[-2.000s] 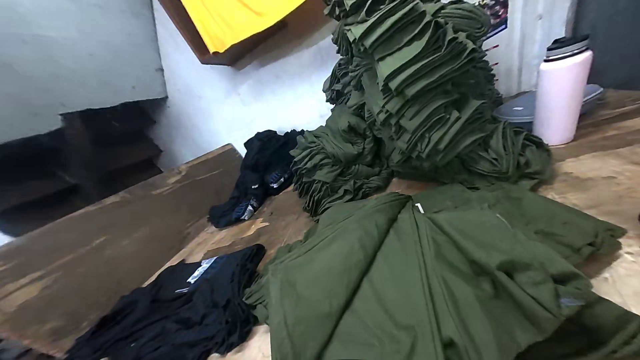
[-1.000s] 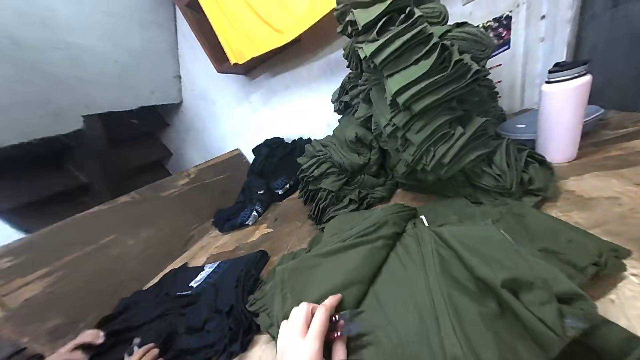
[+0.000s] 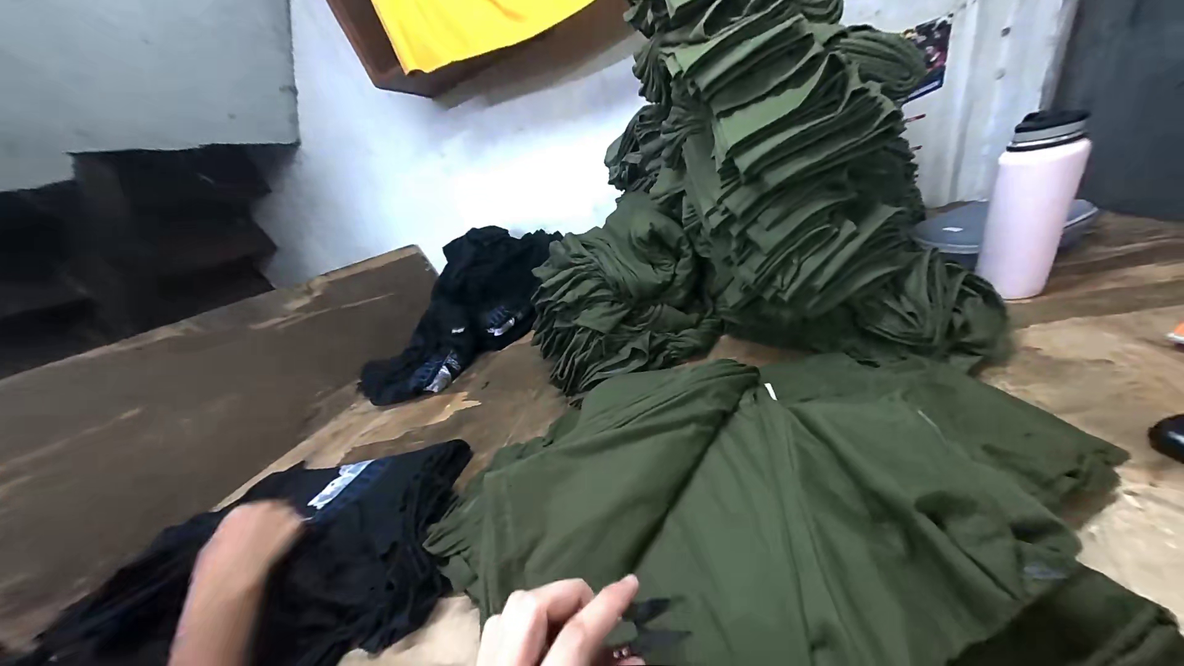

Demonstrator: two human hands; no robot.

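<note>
My left hand [image 3: 248, 536], blurred by motion, is over the pile of black garments [image 3: 370, 546] at lower left, beside a pale printed label; whether its fingers grip anything cannot be told. At the bottom centre, my right hand [image 3: 555, 624] has its fingers curled around small dark thread snips [image 3: 657, 634], whose two blades point right and stand apart. The snips are over the spread pile of dark green garments [image 3: 740, 518], which has a small white tag near its top. Most of the right hand is below the frame.
Behind the spread pile rises a tall, leaning stack of green fabric pieces [image 3: 786, 185]. More black garments [image 3: 481, 287] lie left of it. A pink bottle [image 3: 1034, 213] stands before a grey lidded container [image 3: 953, 229]. A wooden board [image 3: 203, 379] borders the left; a dark object [image 3: 1169, 436] is at right.
Two seconds ago no hands were in view. One second ago the right hand with the snips was over the green pile's near edge, as now. The left hand has moved up over the black garments.
</note>
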